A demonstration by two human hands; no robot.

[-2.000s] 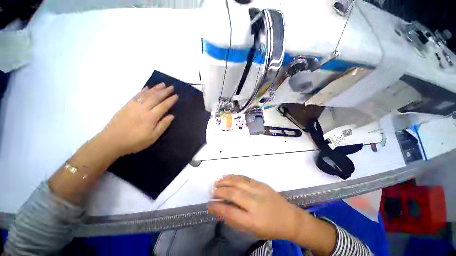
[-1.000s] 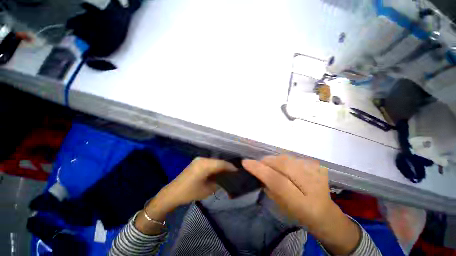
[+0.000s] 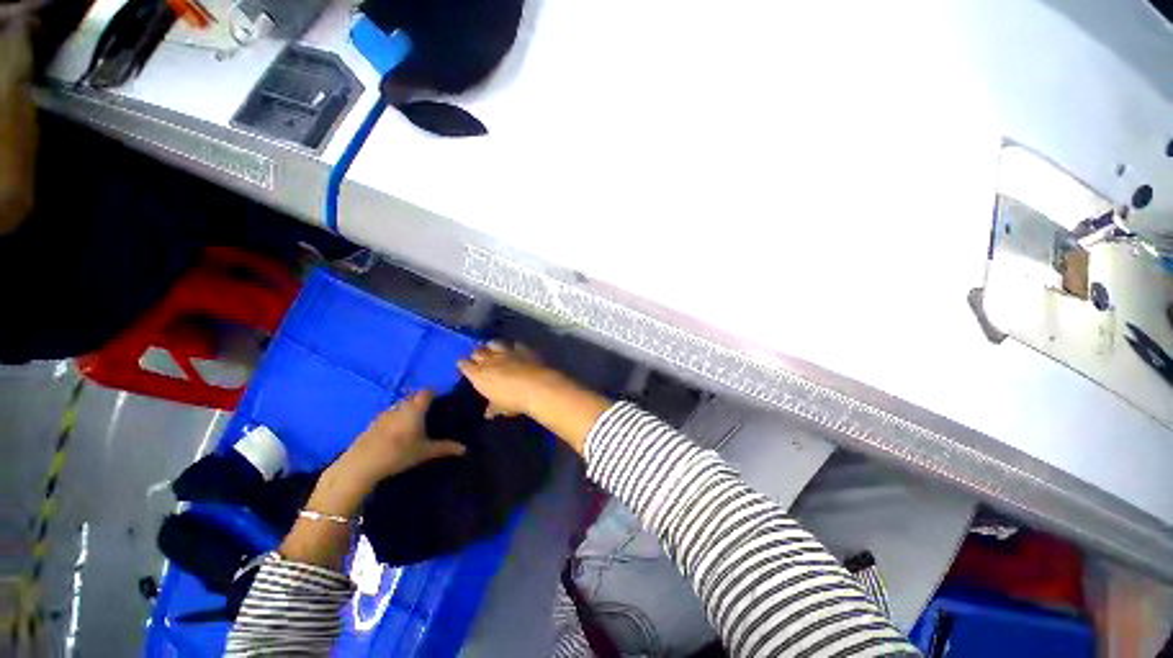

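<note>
A thick stack of black cut pieces (image 3: 457, 495) lies in the blue plastic bin (image 3: 347, 341) below the table edge. My left hand (image 3: 386, 450) is on the stack's upper left side, thumb and fingers spread around black fabric. My right hand (image 3: 508, 379) is at the stack's top end, fingertips on black fabric. Both hands touch the black material; its part between them is dark and its layers cannot be told apart. Crumpled black fabric (image 3: 212, 521) lies at the bin's left side.
The white table (image 3: 720, 167) with a measuring tape (image 3: 720, 373) on its edge runs above the bin. Black pieces (image 3: 450, 45) and a blue strap (image 3: 354, 154) are at its left. The needle plate (image 3: 1042, 283) is far right. A red stool (image 3: 193, 328) stands left. Another person's arm shows at the left edge.
The view has swung left and down to the bin. My hands have moved from the table edge, where they held a small folded black piece, to the stack in the bin.
</note>
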